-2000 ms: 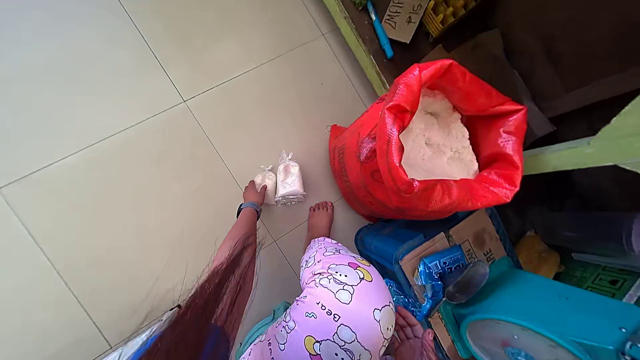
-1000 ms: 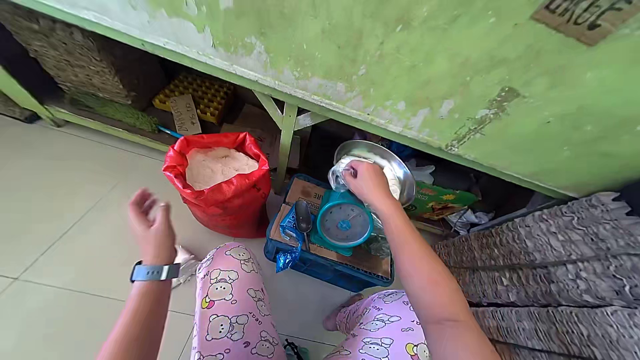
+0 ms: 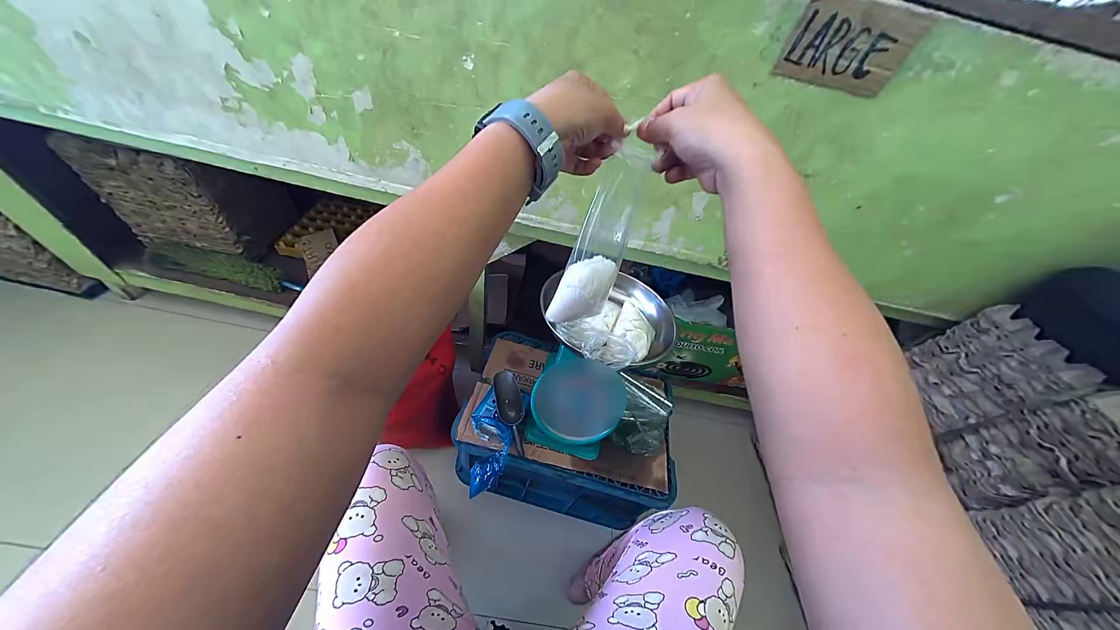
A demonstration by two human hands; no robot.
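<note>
Both hands pinch the gathered top of a long clear plastic bag (image 3: 604,219), my left hand (image 3: 582,122) wearing a grey-banded watch and my right hand (image 3: 704,131) close beside it. White powder (image 3: 584,287) fills the bag's lower end, which hangs tilted over a steel pan (image 3: 658,312). More clear bags of white powder (image 3: 626,328) lie in that pan. Below it stands a teal dial scale (image 3: 579,401), its face blurred.
The scale stands on cardboard over a blue plastic crate (image 3: 560,486), beside a dark scoop (image 3: 508,398) and blue plastic (image 3: 490,468). A red sack (image 3: 424,402) is partly behind my left arm. Stacked grey egg trays (image 3: 1032,455) stand right, before a green wall (image 3: 420,79).
My left hand has come up from the left to join my right hand, which has risen from the pan. The bag of powder now hangs from both. The view has swung right since the oldest frame.
</note>
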